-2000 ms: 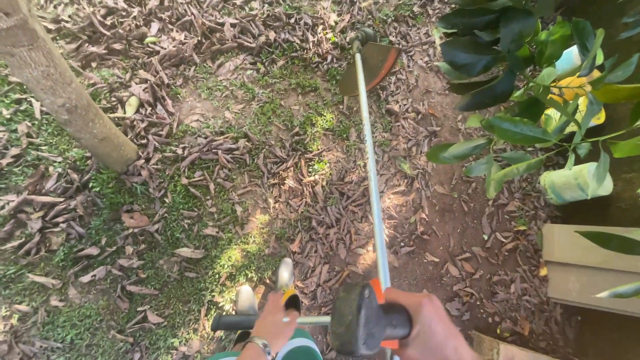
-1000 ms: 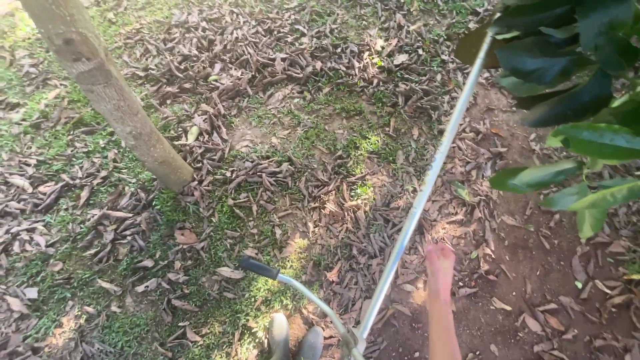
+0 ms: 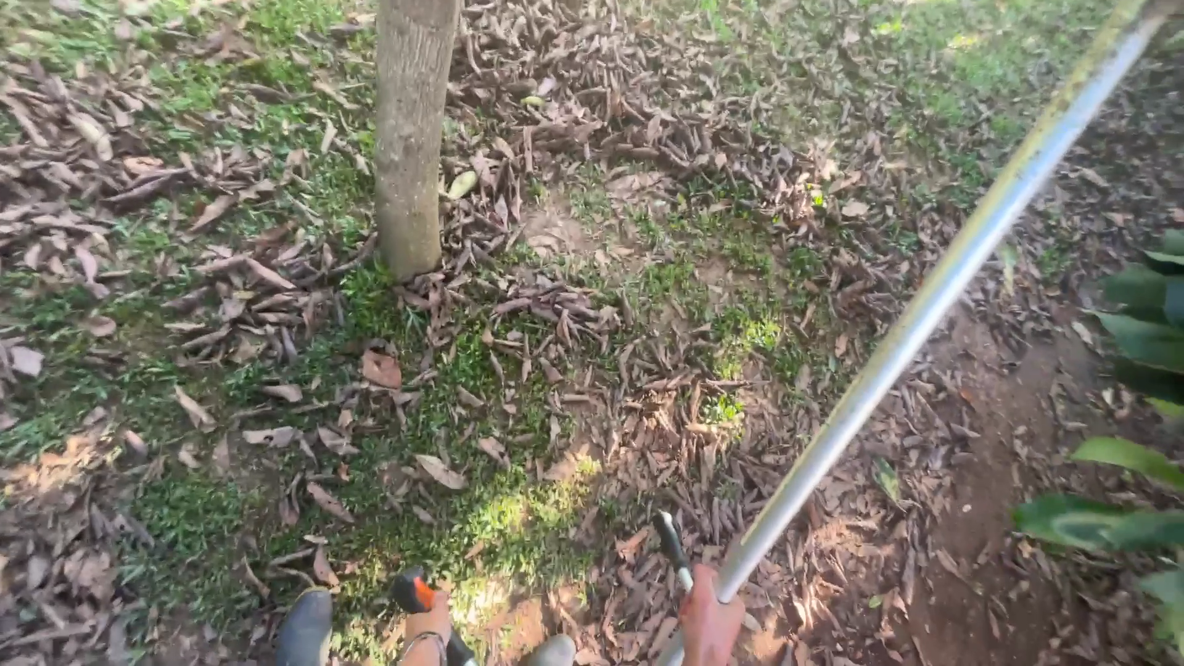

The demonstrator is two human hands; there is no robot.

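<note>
The metal shaft (image 3: 934,314) of a string trimmer or brush cutter slants from the bottom centre up to the top right corner, its head out of view. My right hand (image 3: 710,618) is closed around the tube at the shaft's lower end. Beside it a black-gripped handle end (image 3: 668,536) points up and left. At the bottom, left of centre, my left hand (image 3: 427,627), with a band at the wrist, grips a black handle with an orange part (image 3: 412,592). The rest of the machine is below the frame.
A tree trunk (image 3: 410,139) rises at the upper left. Dry leaves (image 3: 555,314) and grass cover the ground, with bare soil (image 3: 1008,462) at the right. Green leafy branches (image 3: 1101,523) reach in from the right edge. The toes of two boots (image 3: 305,629) show below.
The cutter's shaft has swung to the right and up, and its cutting head, seen two seconds ago, has left the frame. My right hand, open-looking a second ago, now holds the tube. The view has shifted left.
</note>
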